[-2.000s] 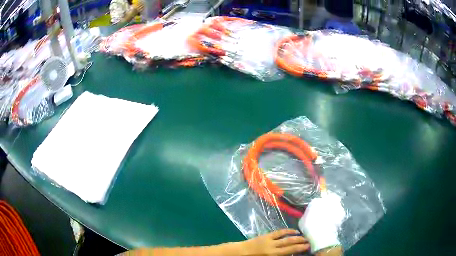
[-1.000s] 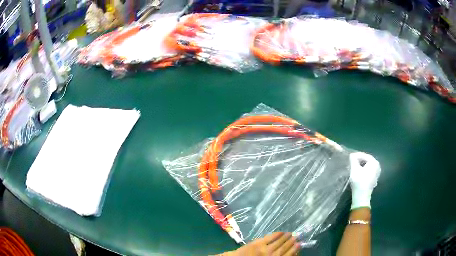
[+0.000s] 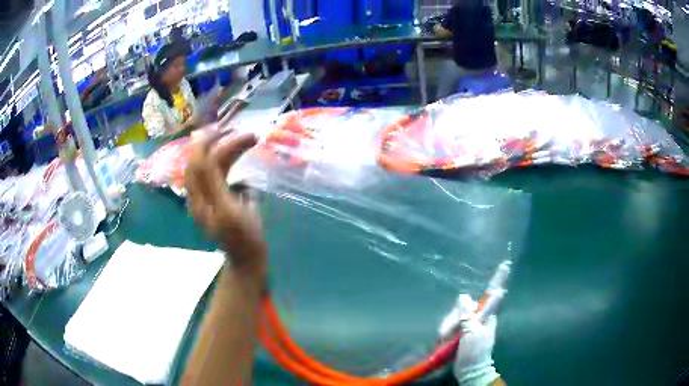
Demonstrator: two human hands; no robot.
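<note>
An orange cable assembly [image 3: 302, 363] hangs in a curved loop at the lower middle, with whitish ends near my right hand. A clear plastic bag [image 3: 393, 241] is spread out above it, lifted and blurred. How much of the cable lies inside the bag is unclear. My right hand [image 3: 477, 347], in a white glove, grips the cable near its ends, with bag film around it. My bare left hand [image 3: 223, 185] is raised and blurred beside the bag's left side, fingers apart. I see nothing clearly gripped in it.
A stack of empty poly bags [image 3: 143, 309] lies at the left. Bagged cables [image 3: 529, 132] line the far bench edge. A white fan [image 3: 77, 215] stands by a post. A person [image 3: 168, 94] is beyond the bench at the left; another person [image 3: 470, 45] stands farther back.
The cable and bag have come up off the mat. My left hand has risen to the upper left; my right hand has moved down and left onto the cable. The view has tilted up.
</note>
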